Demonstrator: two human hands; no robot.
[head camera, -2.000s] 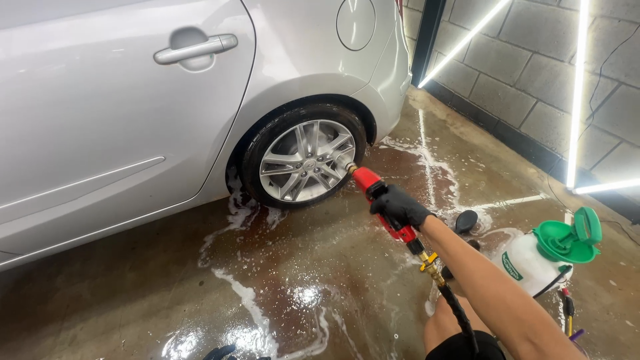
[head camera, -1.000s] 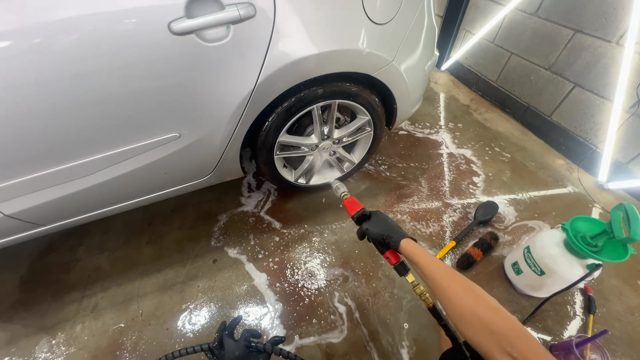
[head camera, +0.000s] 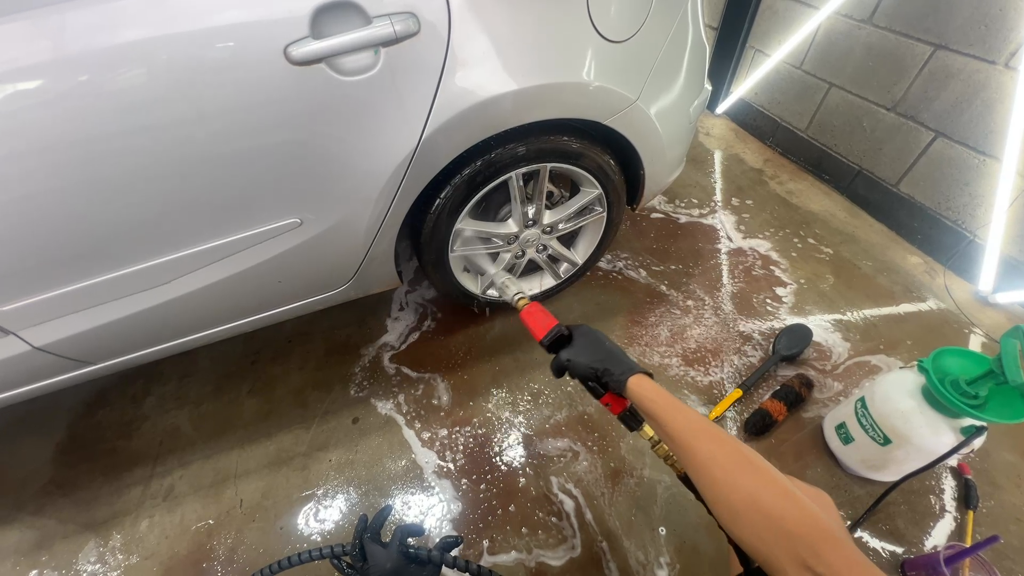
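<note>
My right hand (head camera: 596, 360), in a black glove, grips a red and black spray gun (head camera: 539, 322). Its nozzle points at the lower part of the silver alloy wheel (head camera: 530, 238), where a whitish spray shows. Brass fittings (head camera: 660, 450) join the gun's rear to a hose running back under my forearm. At the bottom edge my left hand (head camera: 398, 552), also black-gloved, has its fingers around a black spiral-wrapped hose (head camera: 308, 558). The wheel's black tyre (head camera: 448, 232) looks wet.
The silver car (head camera: 200, 160) fills the left. On the wet, foamy floor (head camera: 280, 448) at right lie a yellow-handled brush (head camera: 760, 368) and a black and orange brush (head camera: 778, 405), beside a white pump sprayer (head camera: 888, 424) with a green top. A purple container (head camera: 948, 560) stands lower right; behind is a block wall (head camera: 872, 88).
My left hand, out of sight two seconds ago, has come into view at the bottom with the spiral-wrapped hose. The spray gun's nozzle has moved from the wheel's right side to its lower part.
</note>
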